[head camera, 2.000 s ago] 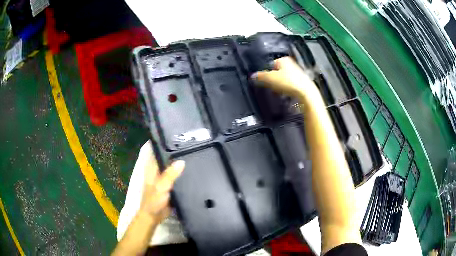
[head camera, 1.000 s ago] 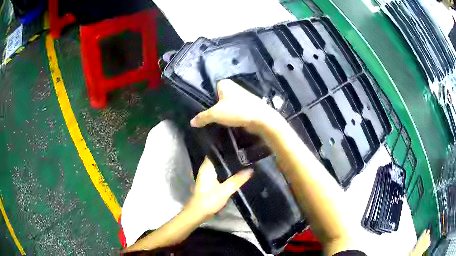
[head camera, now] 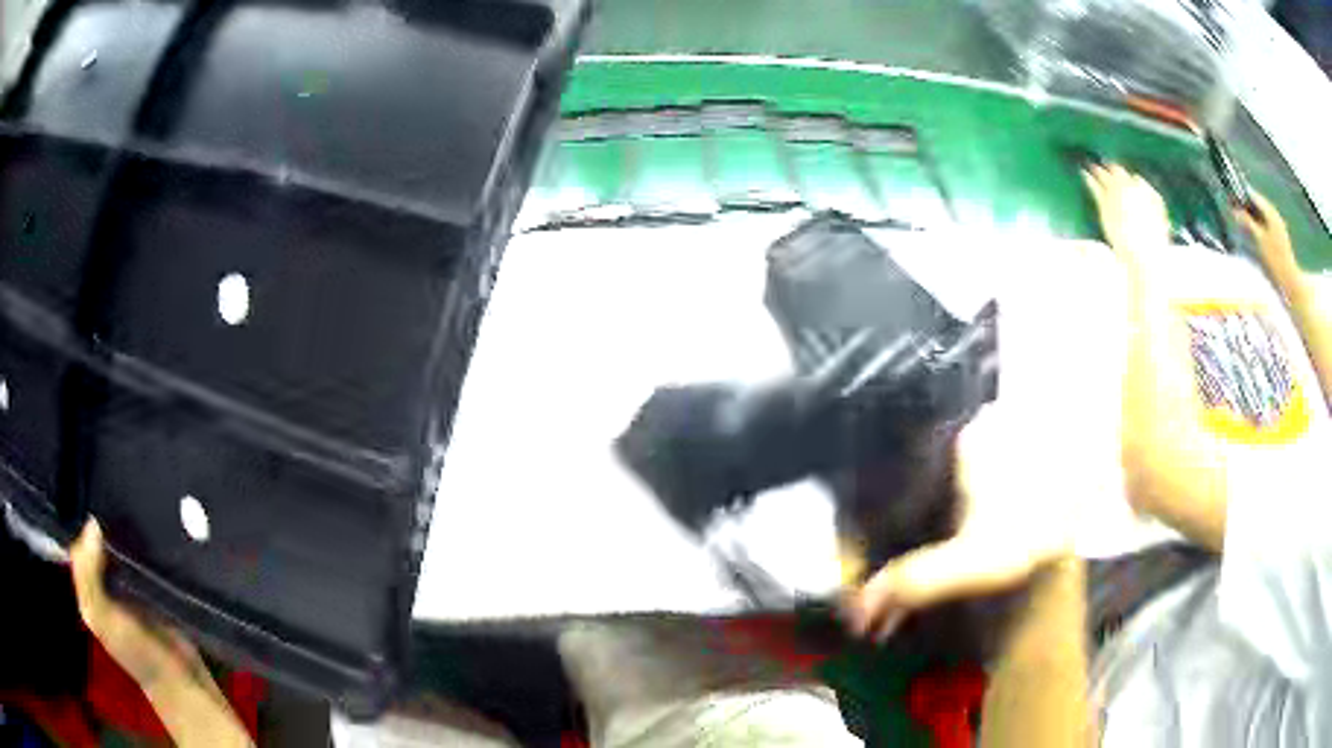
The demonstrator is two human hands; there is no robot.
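A large black plastic transport tray (head camera: 292, 365) fills the left of the view, tilted, with pockets and small holes. My left hand (head camera: 132, 621) grips its lower left edge; some fingers are hidden behind it. My right hand (head camera: 950, 570) is at the front of the white bench, closed around black phone frames (head camera: 730, 439), which are smeared by motion. Another dark bundle (head camera: 855, 285), which looks like the stack of frames, lies just beyond and overlaps them in the view. Where the held frames end and the stack begins is too blurred to tell.
The white bench (head camera: 555, 512) runs across the middle. Beyond it a blurred row of frames (head camera: 730, 124) lies on the green line (head camera: 1008, 161). At the right, a neighbour's hand (head camera: 1132, 212) and arms reach over the bench beside an orange bin (head camera: 1249, 373) of small parts.
The view has swung right. The tray is now at the left, held by my left hand alone. My right hand has left the tray and moved right with black frames, beside the stack.
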